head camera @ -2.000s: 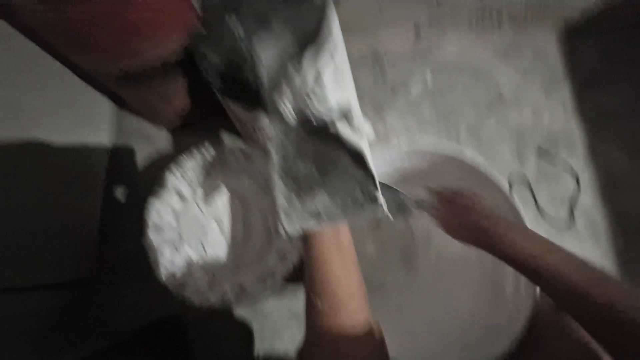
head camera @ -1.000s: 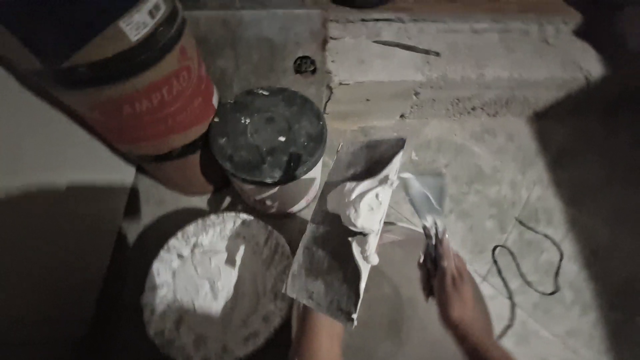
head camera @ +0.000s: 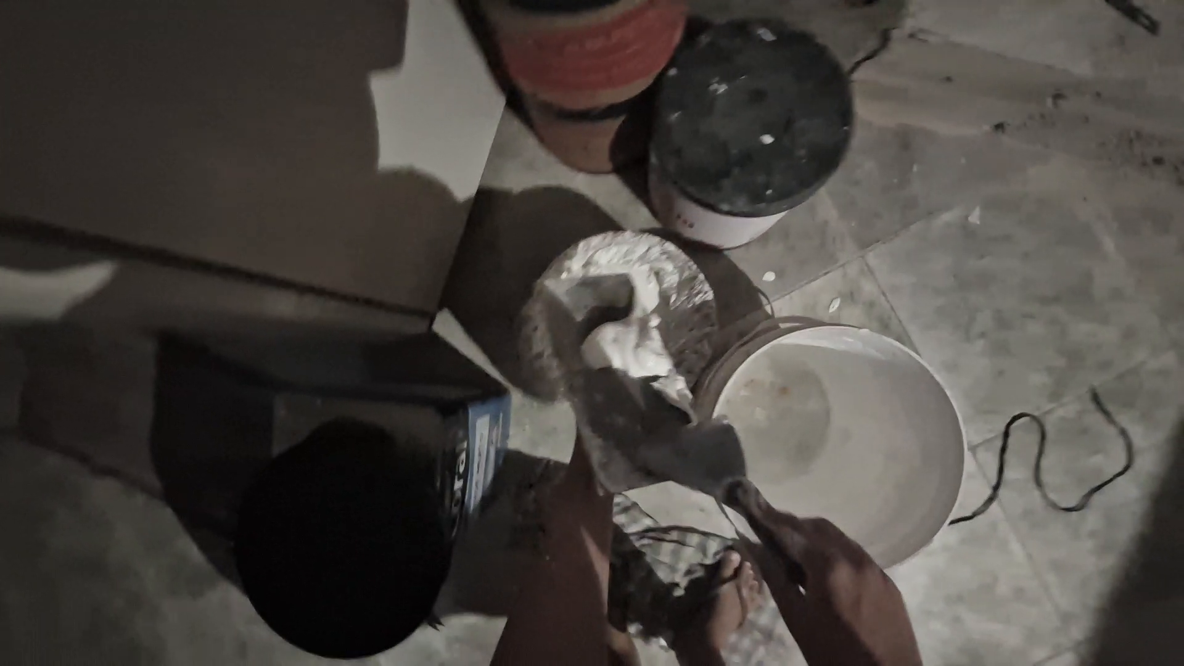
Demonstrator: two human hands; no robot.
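My left forearm (head camera: 560, 564) reaches up beneath a rectangular metal trowel (head camera: 606, 430), whose blade lies over a round tub of white compound (head camera: 689, 277). The trowel hides the left hand that holds it from below. White compound (head camera: 629, 347) sits on or just behind the blade; shadow makes the exact edge unclear. In my right hand (head camera: 823, 564) is the handle of a putty knife (head camera: 694, 453), its wide blade against the trowel's lower right part. Right of both tools stands a white plastic bucket (head camera: 837, 425) with its open top facing up.
Behind the tub stand a bucket with a black lid (head camera: 754, 120) and a red-labelled bucket (head camera: 592, 55). At left are a large pale panel (head camera: 203, 139), a box with a blue side (head camera: 481, 453) and a dark round object (head camera: 342, 546). A black cord (head camera: 1041, 462) lies on the tiled floor.
The trowel has moved to a place over the tub of compound, and the putty knife is now against its lower part. The view has shifted, showing the white bucket's open top more fully.
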